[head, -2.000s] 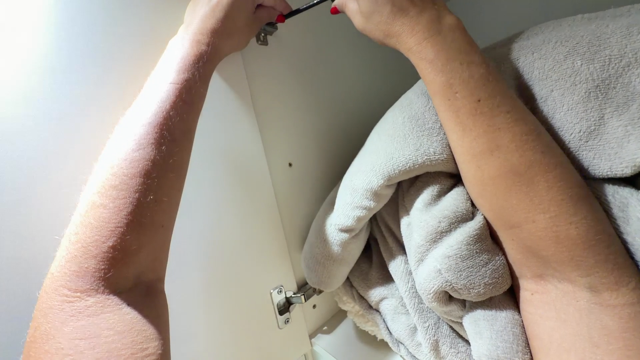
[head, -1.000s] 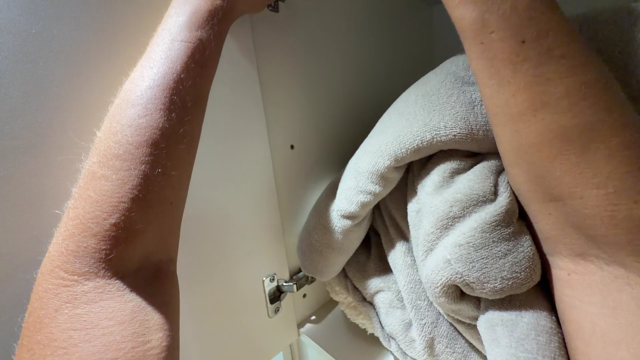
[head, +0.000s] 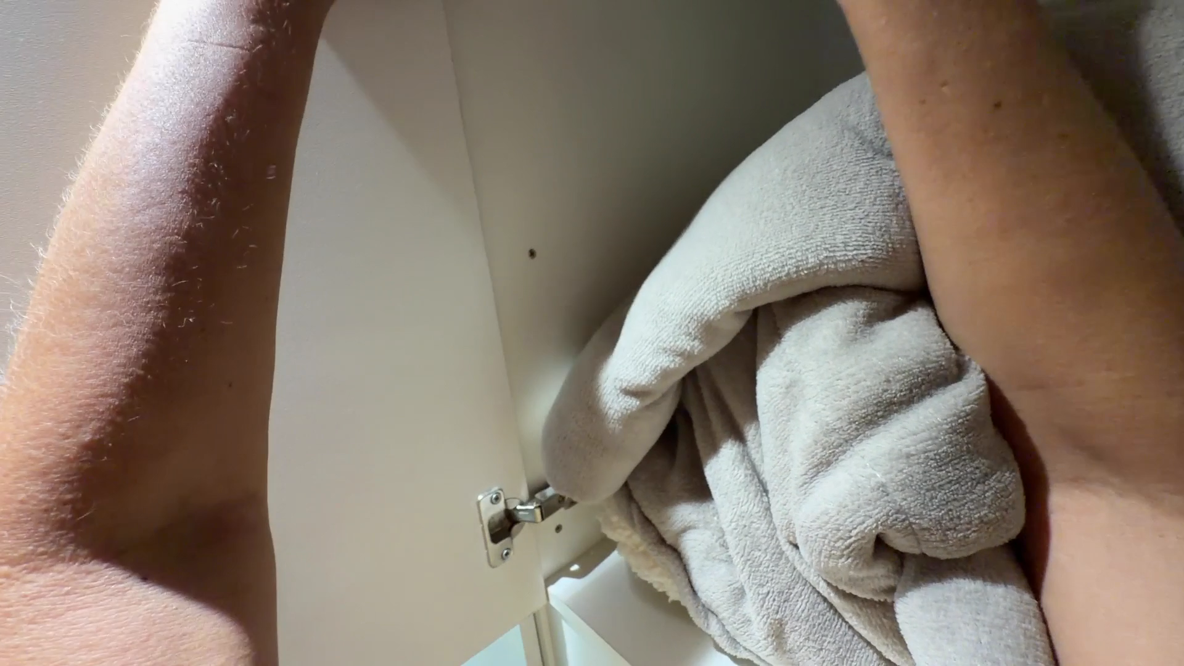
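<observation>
Both my hands are beyond the top edge of the view, so what they hold is hidden; only my forearms show, one at each side. Between them, a metal cabinet hinge point(head: 518, 518) joins the white cabinet door point(head: 388, 351) to the inner side panel point(head: 592, 139). A bundled light grey plush blanket point(head: 786, 231) lies inside the cabinet, just right of the hinge, and my right forearm passes in front of it.
Small holes dot the side panel above and beside the hinge. A white surface point(head: 624, 601) lies below the blanket, near the cabinet's bottom edge. More grey fabric point(head: 1124, 65) shows at the upper right.
Two seconds ago both hands showed at the top, with a thin dark tool with red parts between them near an upper hinge. Hands, tool and that hinge have left the view, which has shifted.
</observation>
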